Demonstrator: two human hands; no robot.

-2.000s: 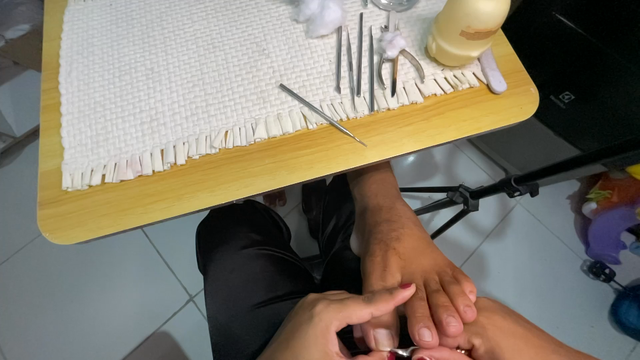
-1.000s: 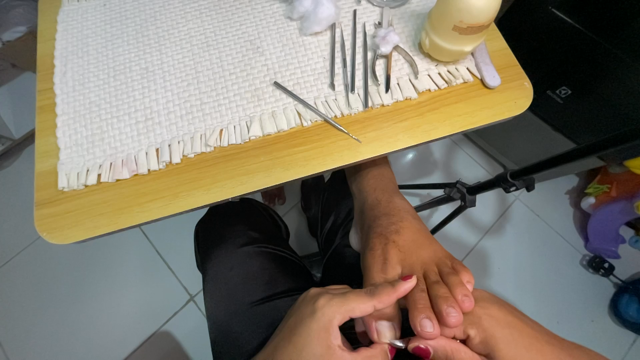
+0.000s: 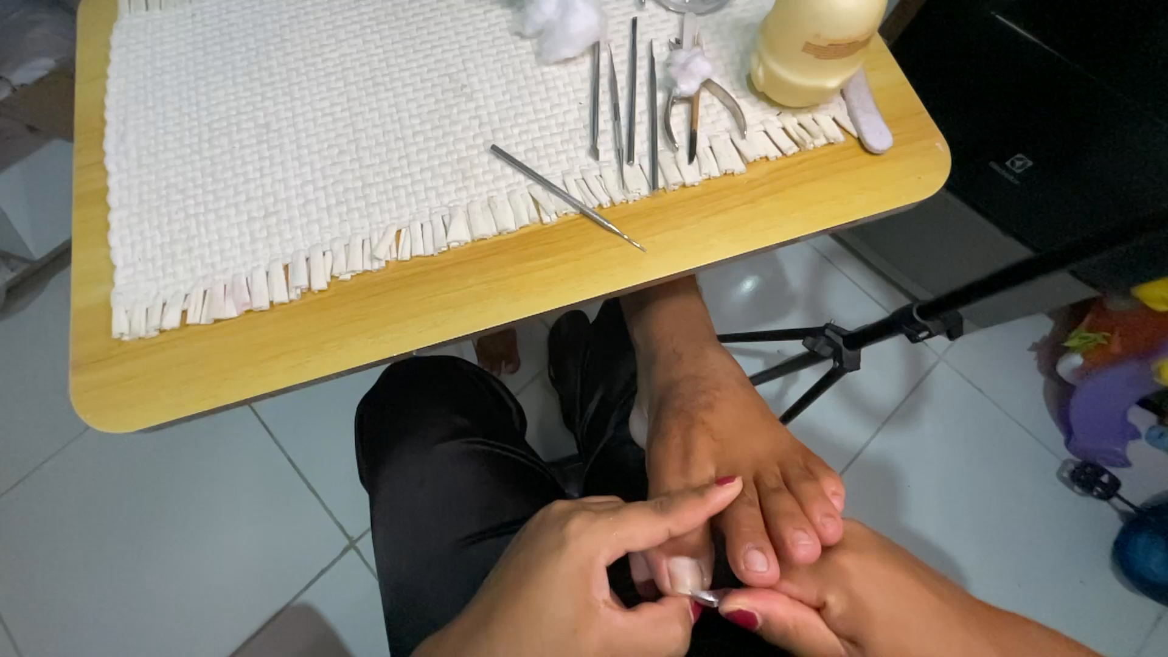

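Note:
Another person's bare foot (image 3: 721,420) rests toes down below the table edge. My left hand (image 3: 593,570) holds its big toe (image 3: 680,566), with the index finger stretched across the top of the foot and the thumb near the toe's tip. My right hand (image 3: 839,593) lies against the ends of the smaller toes. Between its thumb and fingers is a small metal nail tool (image 3: 705,598), whose shiny end touches the front edge of the big toenail. The rest of that tool is hidden, so its exact kind cannot be told.
On the wooden table (image 3: 365,347), a white woven mat (image 3: 319,137) bears several metal manicure tools (image 3: 631,91), cuticle nippers (image 3: 721,96), cotton (image 3: 561,27), a yellowish bottle (image 3: 812,50) and a nail file (image 3: 867,114). A metal pick (image 3: 566,196) crosses the mat's fringe. A black tripod (image 3: 835,347) stands right of the foot.

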